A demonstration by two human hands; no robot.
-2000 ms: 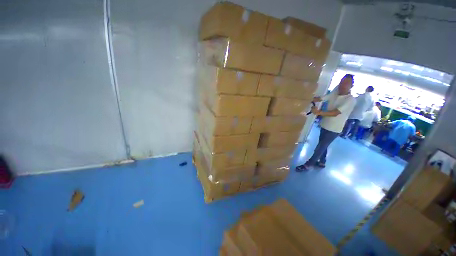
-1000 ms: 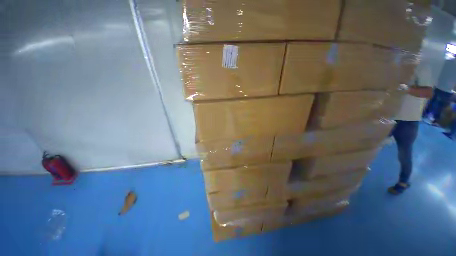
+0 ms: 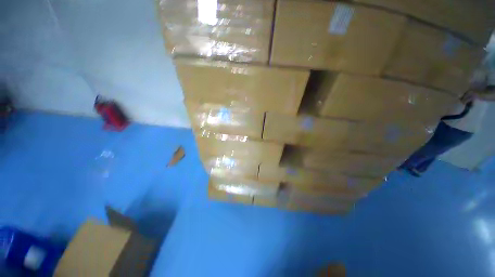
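A tall stack of brown cartons wrapped in shiny clear film stands in front of me and runs out of the top of the picture. A white label is on one upper carton, and small bluish marks show on several others. Dark gaps show between some cartons. Neither of my hands can be made out. A small brown blurred shape is cut off at the bottom edge; I cannot tell what it is.
An open brown carton stands at the lower left beside a blue object. A red fire extinguisher is by the wall. A brown scrap and clear plastic lie on the floor. A person is partly visible at the right.
The view has come closer to the stack and tilted. The open carton and blue object have come into view at lower left. The person now appears leaning at the right edge.
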